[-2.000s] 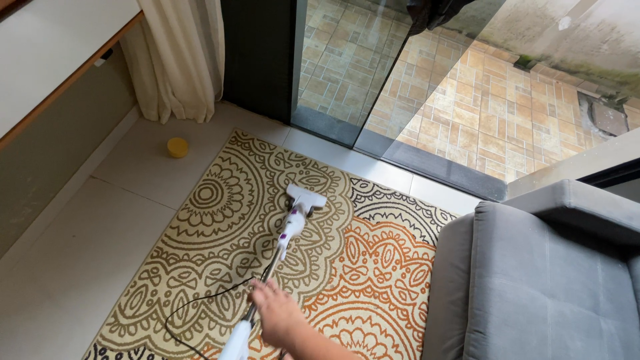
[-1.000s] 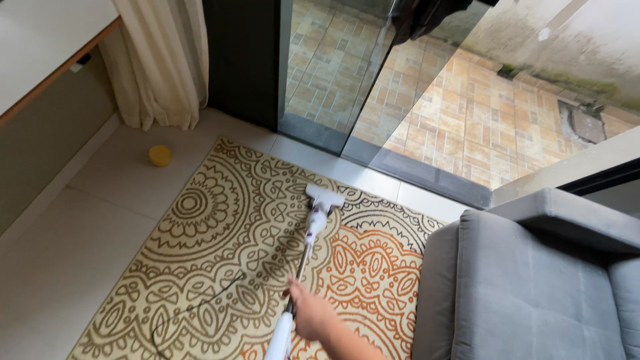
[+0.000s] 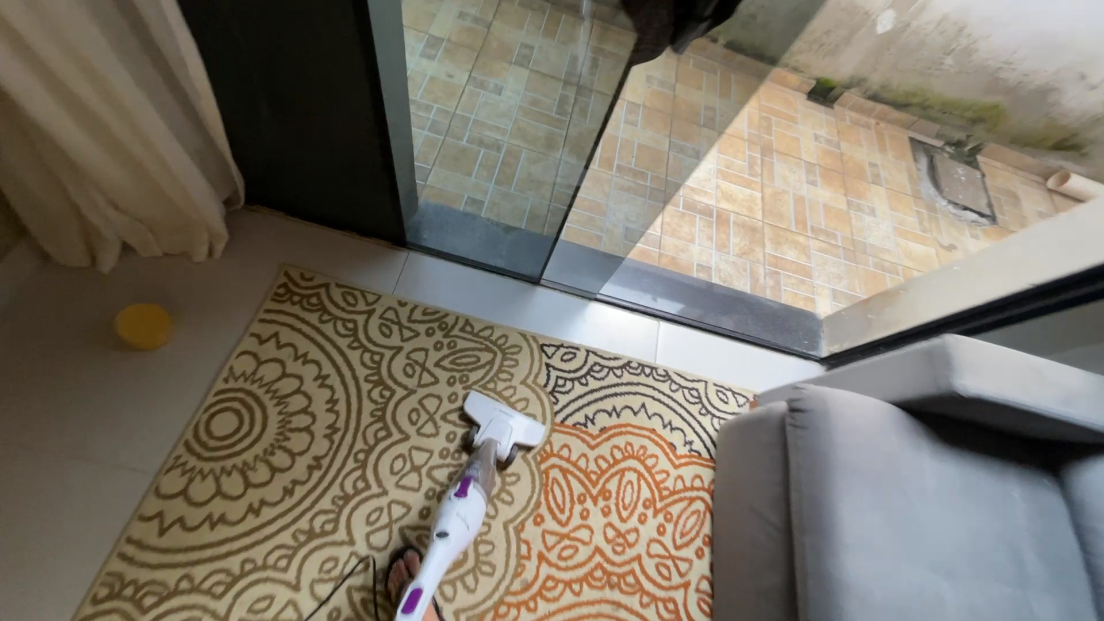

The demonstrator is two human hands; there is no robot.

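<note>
A white and purple stick vacuum cleaner (image 3: 459, 516) slants up from the bottom edge of the head view. Its white floor head (image 3: 503, 426) rests on the patterned rug (image 3: 285, 483), left of the orange section. Neither of my hands is in the picture, and the upper end of the vacuum is cut off by the bottom edge. A foot in a dark sandal (image 3: 404, 571) is partly visible beside the vacuum's body. A thin black cord (image 3: 338, 586) lies on the rug to the left of that foot.
The grey sofa (image 3: 897, 517) borders the rug on the right. A yellow round object (image 3: 144, 326) is on the floor tiles at left, below a cream curtain (image 3: 112, 129). Sliding glass doors (image 3: 517, 129) with a dark sill stand beyond the rug, a tiled patio outside.
The hand seen on the vacuum's tube earlier is out of view. The floor head has moved back from near the rug's far edge, and a sandalled foot has come into view.
</note>
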